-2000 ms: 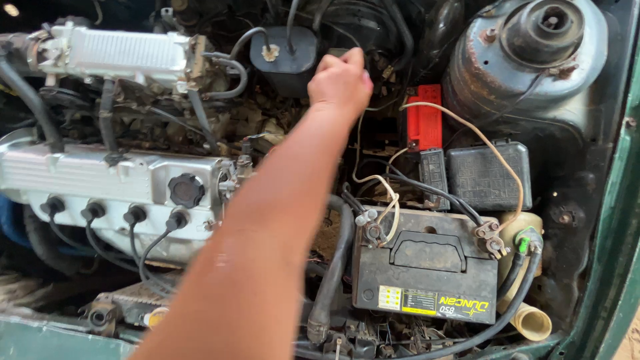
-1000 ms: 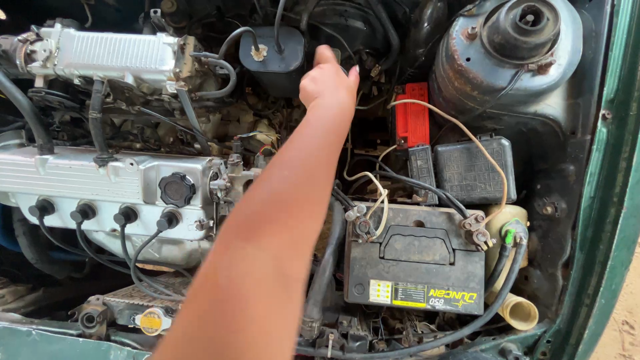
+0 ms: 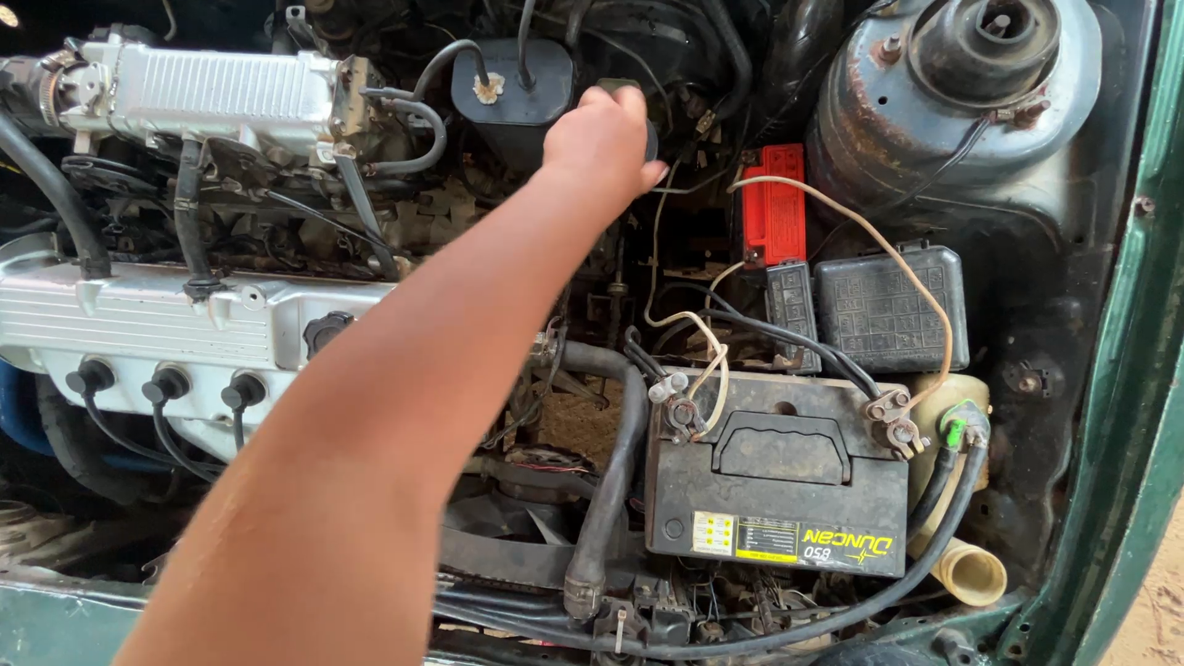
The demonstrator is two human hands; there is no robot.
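My left hand (image 3: 601, 143) reaches in from the lower left over the engine bay. Its back faces up, its fingers are curled, and the thumb points out to the right. It lies at a dark rounded part (image 3: 652, 141), just right of a black canister with hoses (image 3: 518, 88). The hand covers most of that part, so whether the fingers grip it cannot be told. My right hand is out of view. Below and right of the hand are a red plastic cover (image 3: 779, 208), thin beige wires (image 3: 865, 217) and a Duncan car battery (image 3: 777, 499).
A silver valve cover (image 3: 148, 324) with spark plug leads and a ribbed silver intake part (image 3: 222, 92) fill the left. On the right are a strut tower (image 3: 851, 111), a black fuse box (image 3: 893, 310) and the green fender edge (image 3: 1110, 388). A thick black hose (image 3: 615, 462) runs left of the battery.
One second ago a finger was extended past the canister; now the fingers are curled and the thumb shows at the right. The forearm still reaches in from the lower left.
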